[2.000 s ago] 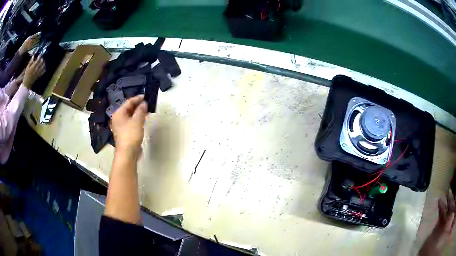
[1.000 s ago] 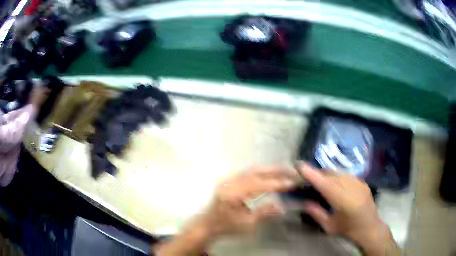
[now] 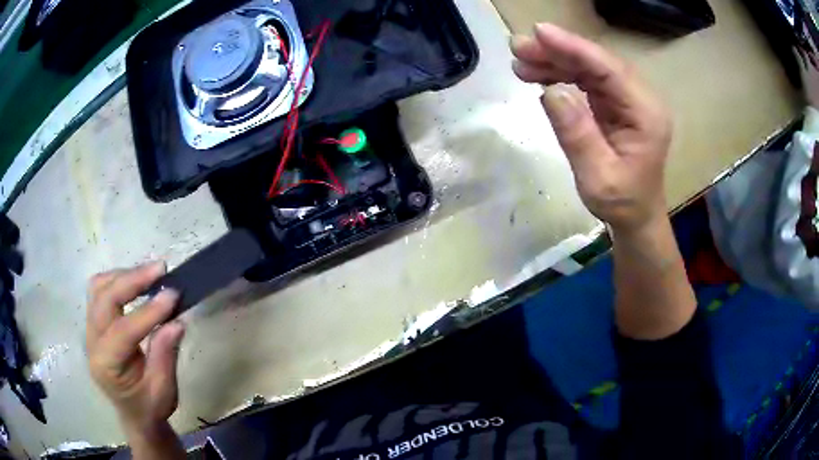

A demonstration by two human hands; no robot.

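My left hand (image 3: 135, 346) holds a flat black foam pad (image 3: 212, 272) by one end, beside the rear housing's near left corner. My right hand (image 3: 611, 135) is raised to the right of the housings, fingers apart and empty. The black rear housing (image 3: 415, 199) lies open, with a green round part (image 3: 355, 141) and a circuit board (image 3: 346, 218) inside. The front housing (image 3: 440, 45) partly covers it from behind and carries the silver speaker driver (image 3: 220, 63). Red wires (image 3: 290, 135) join the two.
The pad pile (image 3: 13, 314) shows at the left edge. A black housing (image 3: 656, 13) lies at the top right. Another person's pale sleeve (image 3: 763, 225) is at the right edge. The bench's worn front edge (image 3: 431, 337) curves below. The green conveyor (image 3: 85, 90) is at top left.
The view has swung right, so the housings now appear left of centre. My hands, close together a second ago, are now wide apart. The pad is now clearly seen in my left hand.
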